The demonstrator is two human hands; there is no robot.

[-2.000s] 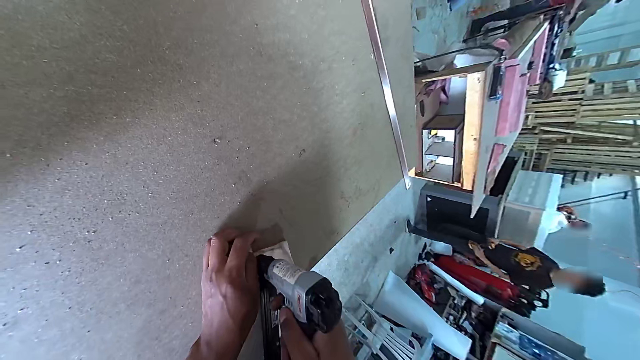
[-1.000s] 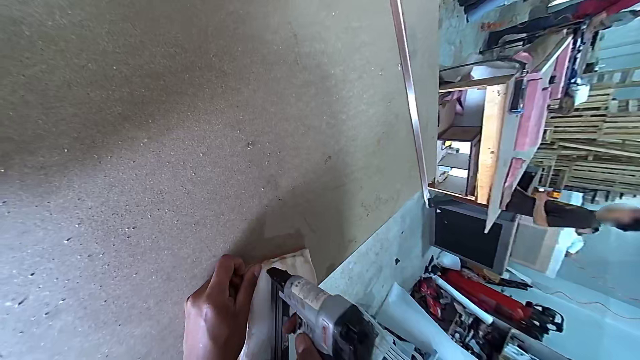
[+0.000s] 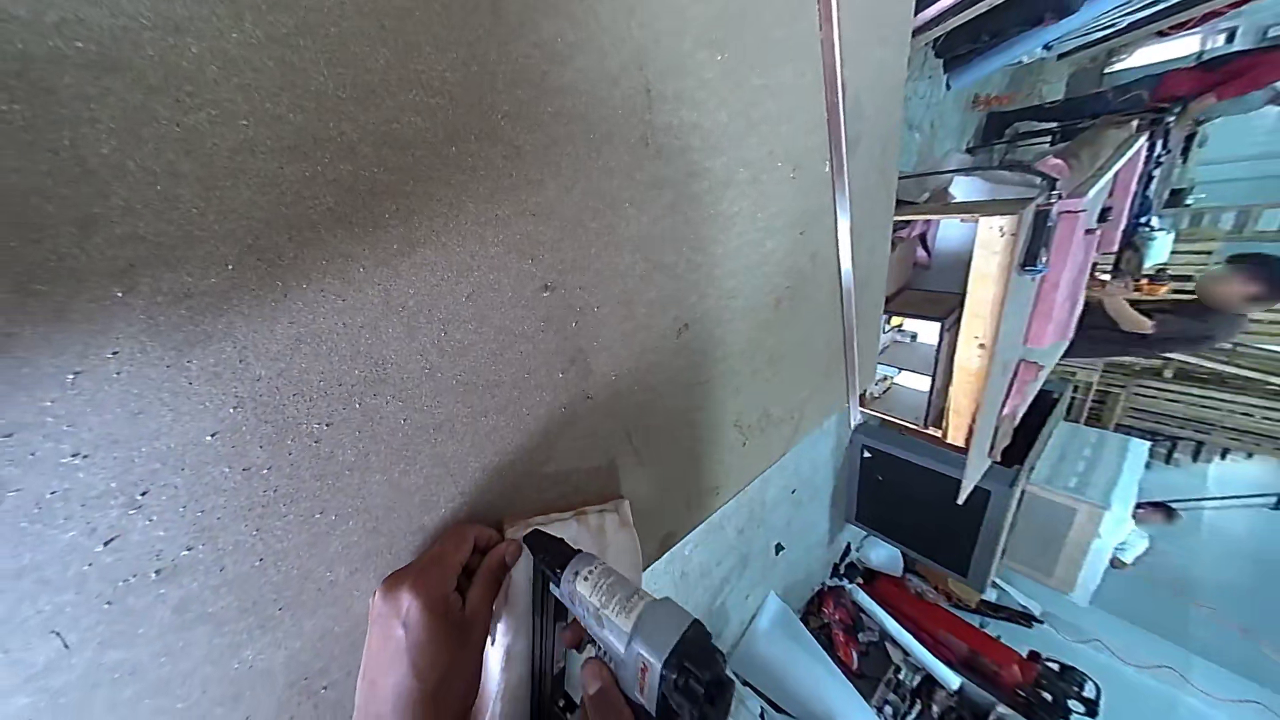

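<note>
At the lower middle, my left hand (image 3: 435,620) pinches the edge of a pale piece of material (image 3: 605,525), perhaps fabric or foam, between thumb and fingers. It lies on a large brown-grey board (image 3: 420,300). My right hand (image 3: 598,690), partly hidden at the bottom edge, is closed around a grey and black pneumatic stapler (image 3: 640,625). The stapler's black nose is over the pale piece, just right of my left fingertips. A thin metal strip (image 3: 840,200) runs along the board's right side.
Beyond the board stand a wooden frame (image 3: 985,330) with pink material and a grey-framed black panel (image 3: 925,505). Red and black items (image 3: 930,630) lie in a heap at the lower right. A person (image 3: 1150,320) in dark clothing is near wooden pallets (image 3: 1170,410).
The stapler's nose and my left hand have moved apart slightly, showing more of the pale piece. The person in dark clothing has changed position in the background. The view has shifted.
</note>
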